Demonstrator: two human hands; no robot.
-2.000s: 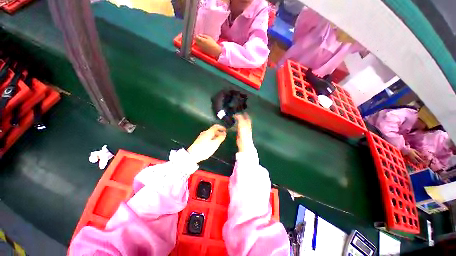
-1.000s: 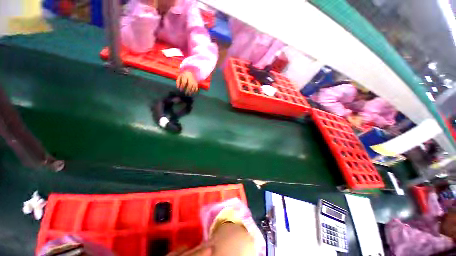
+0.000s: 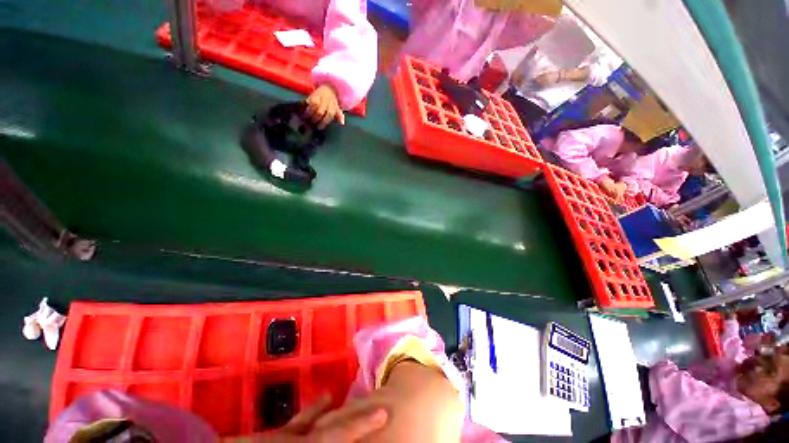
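Note:
The red compartment tray [image 3: 208, 324] lies at the bottom; two black electronic units [image 3: 281, 337] sit in its pockets, one above the other. My left hand [image 3: 342, 422] is partly cut off by the bottom edge; its fingers are apart over the tray's front, against my right wrist, with no object seen in them. My right hand [image 3: 424, 407] shows only as a bare wrist below the pink sleeve and pale cuff; its fingers are out of the picture. The black strap assembly [image 3: 290, 143] with a white label lies on the green belt, touched by another person's hand.
A clipboard with paper and pen [image 3: 510, 372] and a calculator [image 3: 567, 368] lie right of the tray. A crumpled white scrap [image 3: 43, 323] is on the left. Red trays [image 3: 467, 160] and pink-sleeved people are across the belt. A metal post [image 3: 183, 35] stands at the back.
My hands have left the black strap assembly on the belt and drawn back over the tray. Another person's hand has come onto the assembly. The view has turned right.

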